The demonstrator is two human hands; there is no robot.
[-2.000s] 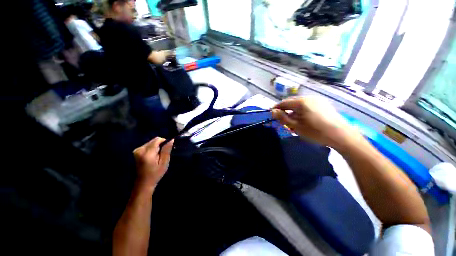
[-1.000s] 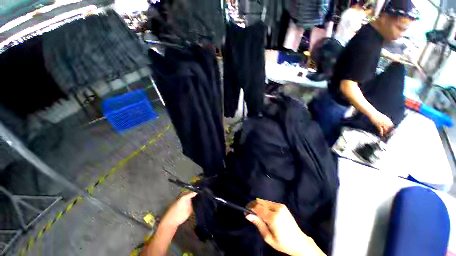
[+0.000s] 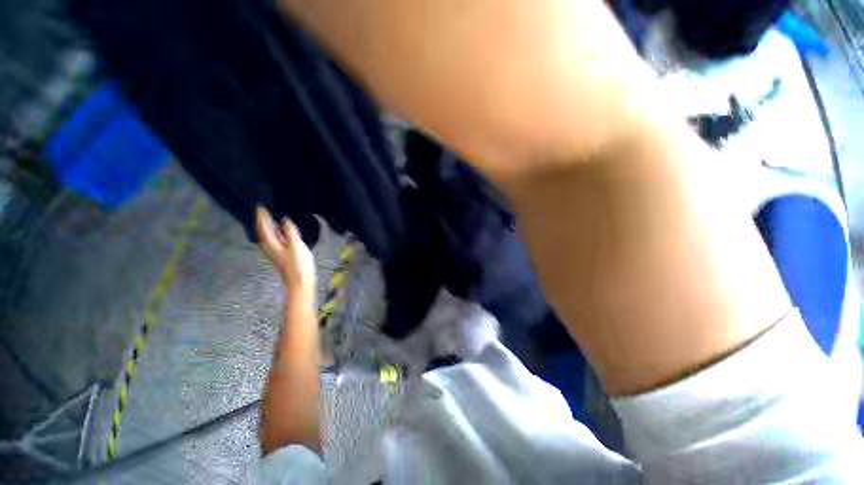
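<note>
A dark garment (image 3: pixel 284 142) hangs down from the top edge, blurred, its lower end at the middle left. My left hand (image 3: pixel 284 248) is at its lower edge, fingers a little apart and fingertips against or just in front of the cloth; no grip on it shows. My right arm crosses the picture large and blurred from the lower right to the top edge. My right hand is beyond the top edge, so what it holds is hidden.
The rounded navy padded board (image 3: pixel 805 256) is at the right, by a white table surface (image 3: pixel 805 133). A blue crate (image 3: pixel 106 147) stands on the grey floor at the left, near yellow-black floor tape. More dark cloth hangs in the middle.
My view has tipped down. My right arm has risen, its hand leaving the top edge. My left hand has moved left and up, off the thin hanger-like piece. The hanging garments appear much closer.
</note>
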